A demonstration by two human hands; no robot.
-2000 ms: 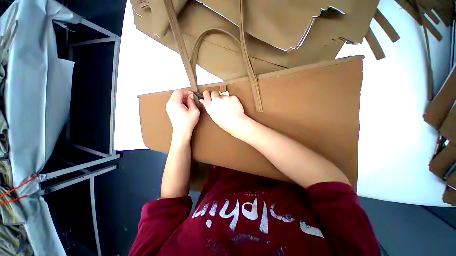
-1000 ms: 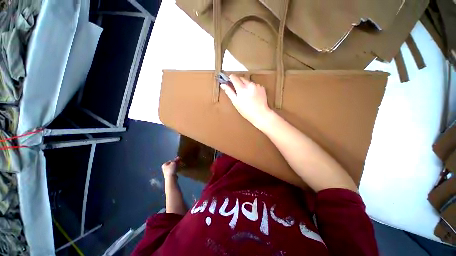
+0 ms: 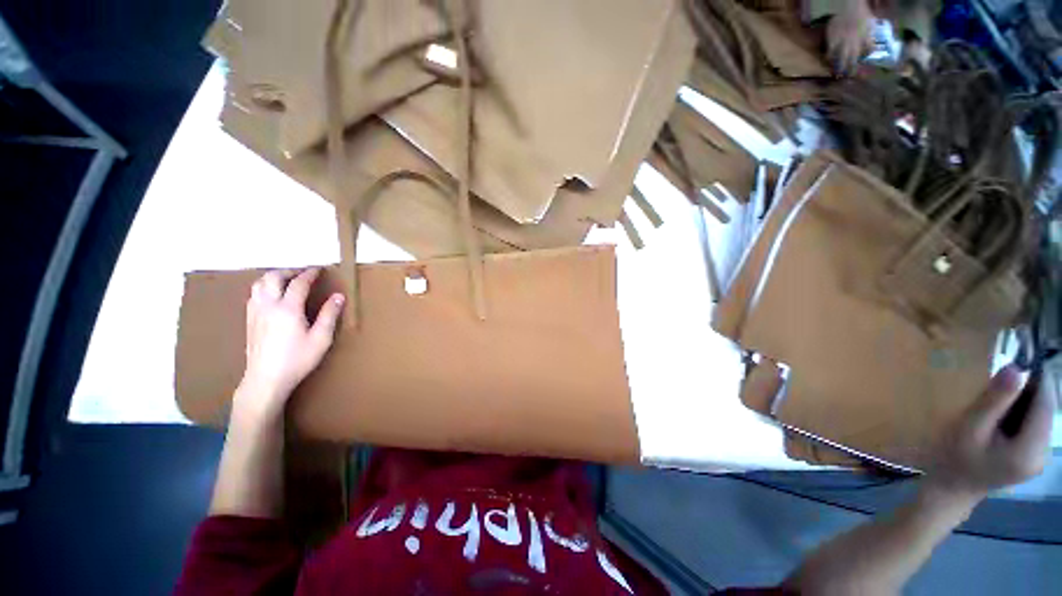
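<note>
A brown bag body panel (image 3: 524,373) lies before me with its straight top edge away from me. Two handle straps (image 3: 475,268) cross that edge, their ends lying on the panel. A small pale label (image 3: 416,283) sits between them. My left hand (image 3: 285,332) rests on the panel beside the left strap, fingers at the top edge, thumb apart, gripping nothing visible. My right hand (image 3: 1004,431) is off the panel at the far right, fingers curled around the dark thread snips, which are blurred and partly hidden.
Overlapping brown panels (image 3: 547,105) lie beyond the work. More panels with handles (image 3: 862,303) are stacked at right on the white table (image 3: 128,361). Loose narrow strips (image 3: 641,215) lie between. Another person's hand (image 3: 851,37) shows at the top right. A metal frame (image 3: 58,279) stands at left.
My right hand has moved from the left strap to the far right. My left hand has come up from below the table edge onto the panel. The view has shifted right.
</note>
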